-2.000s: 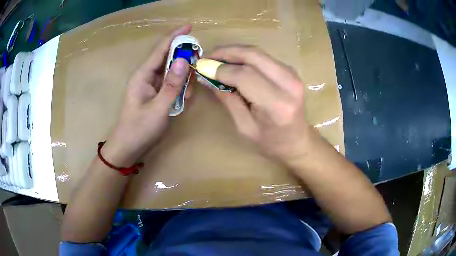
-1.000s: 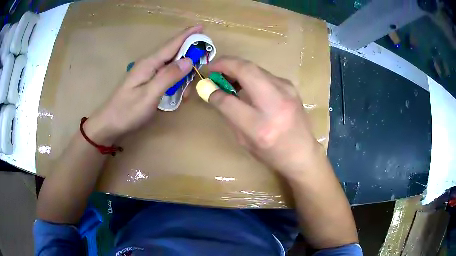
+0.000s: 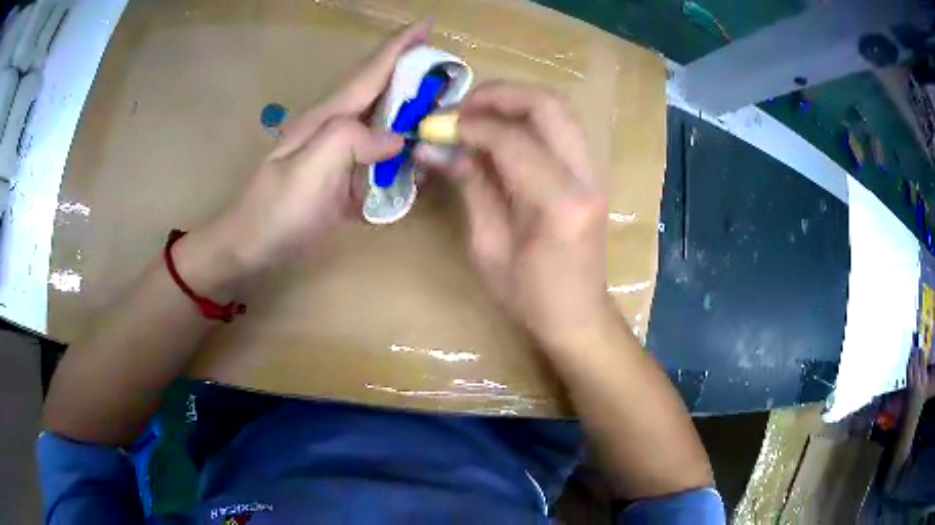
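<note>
The white housing half [image 3: 388, 209] is held tilted above the cardboard, its hollow side up. The blue battery [image 3: 388, 169] lies lengthwise inside it. My left hand [image 3: 318, 169] grips the housing from its left side, thumb at the battery. My right hand [image 3: 533, 195] is at the housing's right side, blurred, with a pale yellow finger cot [image 3: 439, 128] on a fingertip over the battery. A small dark part shows between the fingertips of both hands. The green circuit board does not show clearly; the right fingers hide that area.
Brown taped cardboard [image 3: 297, 338] lies under my hands. A blue-green dot [image 3: 273, 115] is on it at the upper left. White shells [image 3: 36, 41] stand at the far left. A dark mat [image 3: 754, 256] with a thin rod [image 3: 685, 200] lies at right, below a grey beam [image 3: 779, 56].
The view has shifted. The green board seen at my right fingers no longer shows clearly. My right fingertips have moved in over the housing, and more of the battery is uncovered in it.
</note>
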